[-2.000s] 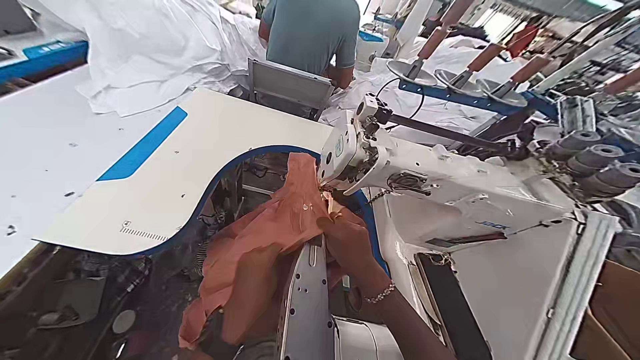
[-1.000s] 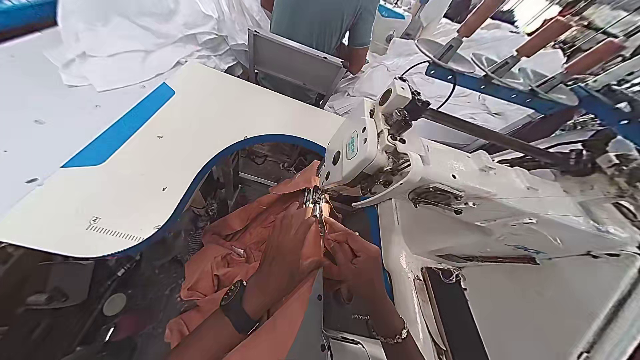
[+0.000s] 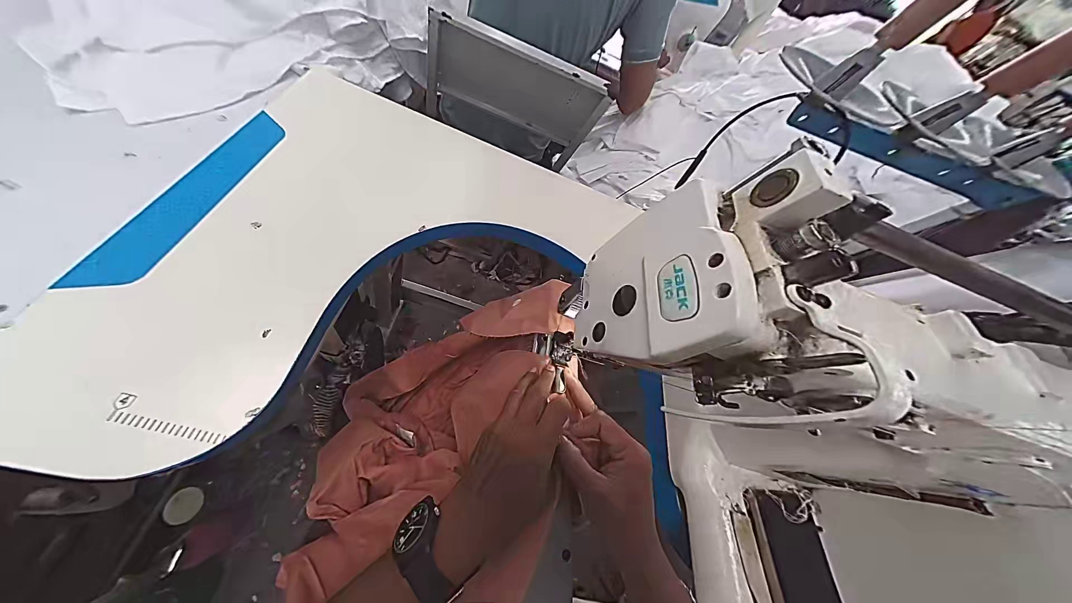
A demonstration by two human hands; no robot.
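Salmon-orange fabric (image 3: pixel 394 419) lies bunched over the narrow arm of a white Jack sewing machine (image 3: pixel 695 293). My left hand (image 3: pixel 511 435), with a dark watch (image 3: pixel 414 528) at the wrist, presses on the fabric, its fingertips just below the metal presser foot (image 3: pixel 557 347). Close beside it on the right, my right hand (image 3: pixel 607 461) pinches the fabric edge between thumb and fingers. A flap of the fabric extends behind the foot. The needle itself cannot be made out.
A white table with a blue curved edge (image 3: pixel 360 272) wraps around the work area. Beyond it stand a grey metal chair (image 3: pixel 511 75) and a seated person (image 3: pixel 569 33) amid heaped white cloth (image 3: pixel 209 50). Thread cones on a blue stand (image 3: pixel 921 159) are at upper right.
Two seconds ago the left hand was lower, on hanging fabric; it then came up beside the presser foot. Both hands now sit close together there. The view has moved nearer the machine.
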